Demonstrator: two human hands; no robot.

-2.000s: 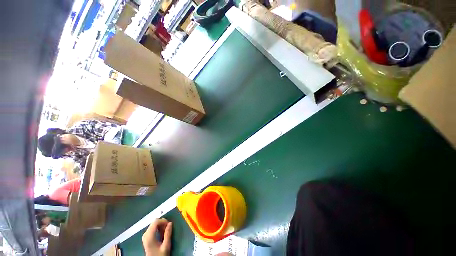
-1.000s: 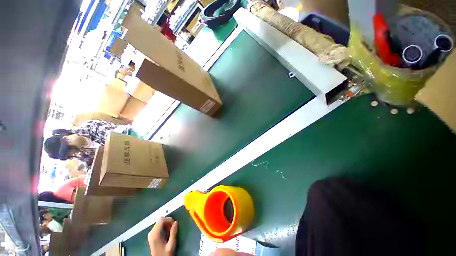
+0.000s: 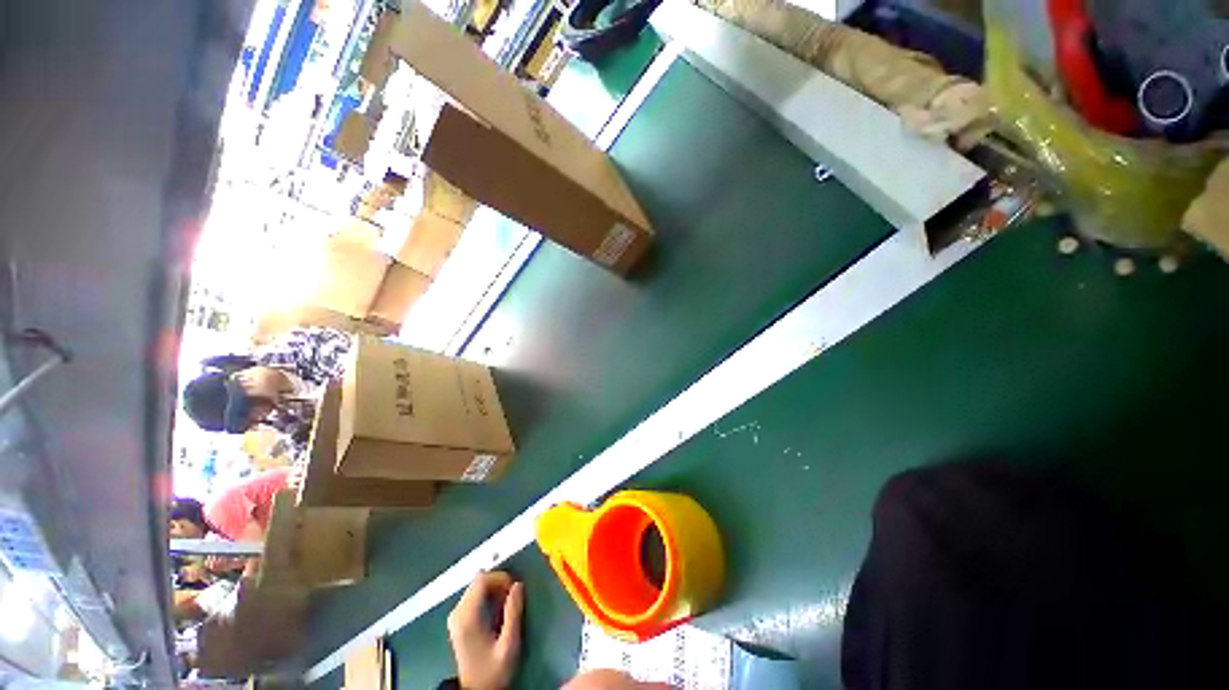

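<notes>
An orange-yellow tape dispenser (image 3: 694,559) lies on the near green belt. A white printed label sheet (image 3: 654,654) lies just below it, partly covered. My left hand (image 3: 485,631) rests at the belt left of the dispenser, not touching it. Its fingers are loosely curled with a gap at the thumb, and nothing shows in it. My right hand (image 3: 617,679) shows only as a strip of skin over the label sheet at the bottom edge. Its fingers are cut off.
Brown cartons (image 3: 425,411) and a taller carton with raised flaps (image 3: 546,175) stand on the far belt beyond the pale rail (image 3: 728,398). A yellow-wrapped bucket (image 3: 1119,189) stands upper right. A person in a cap and checked shirt (image 3: 303,357) is at left. Dark cloth (image 3: 997,580) covers lower right.
The whole view has shifted, so the belt, cartons and dispenser appear further right. My left hand stays beside the dispenser. The cartons keep about the same places on the far belt.
</notes>
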